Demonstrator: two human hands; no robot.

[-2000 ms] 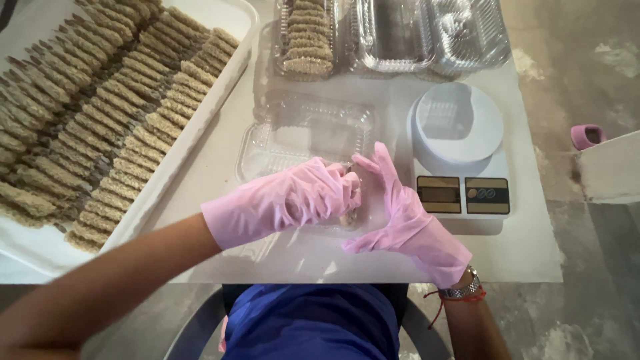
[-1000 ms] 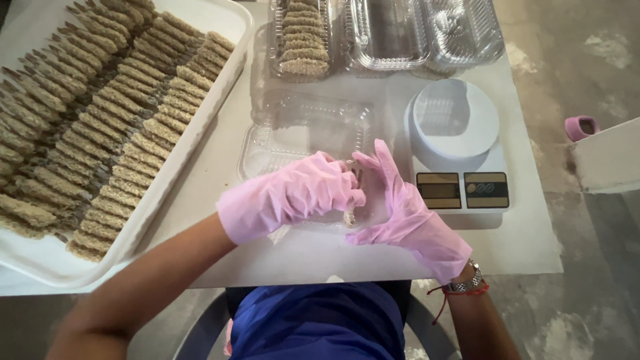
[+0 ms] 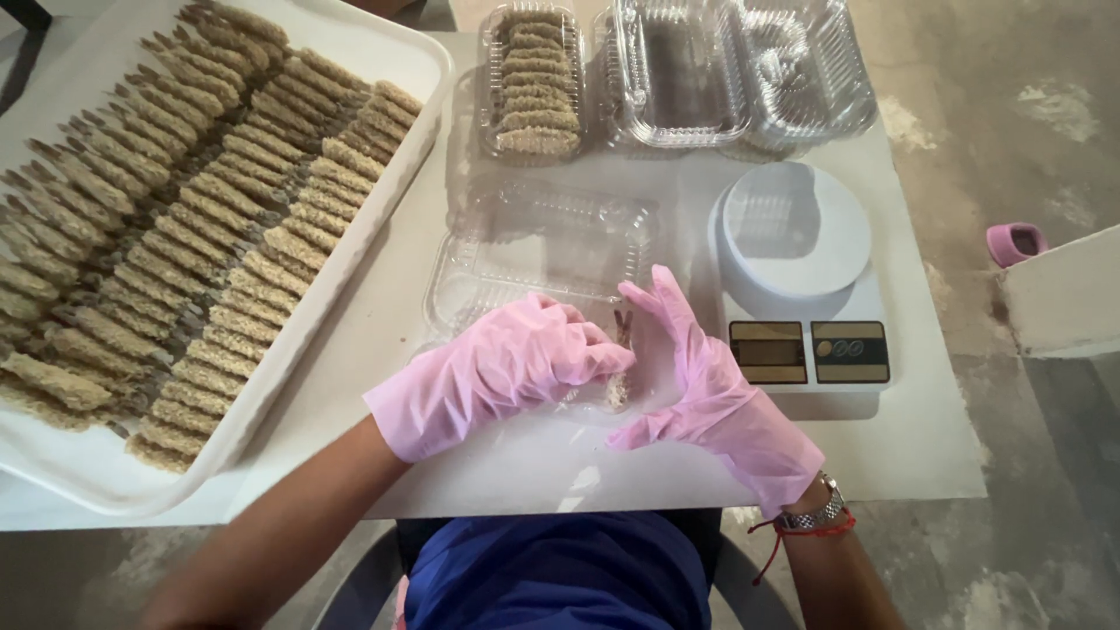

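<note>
My left hand (image 3: 534, 363), in a pink glove, has its fingertips closed on a breaded shrimp (image 3: 619, 388), whose tail points away from me. The shrimp is over the near part of an open clear plastic clamshell container (image 3: 542, 241), partly hidden by my hand. My right hand (image 3: 700, 376), also gloved in pink, is just right of the shrimp with thumb and fingers spread, holding nothing. A large white tray (image 3: 341, 280) at the left bears rows of breaded shrimp (image 3: 201, 236).
Right of my hands stands a white digital kitchen scale (image 3: 796, 227). Along the far side are a clear container filled with breaded shrimp (image 3: 538, 83) and more clear plastic containers (image 3: 682, 79). The table's near edge (image 3: 595, 507) runs before my body.
</note>
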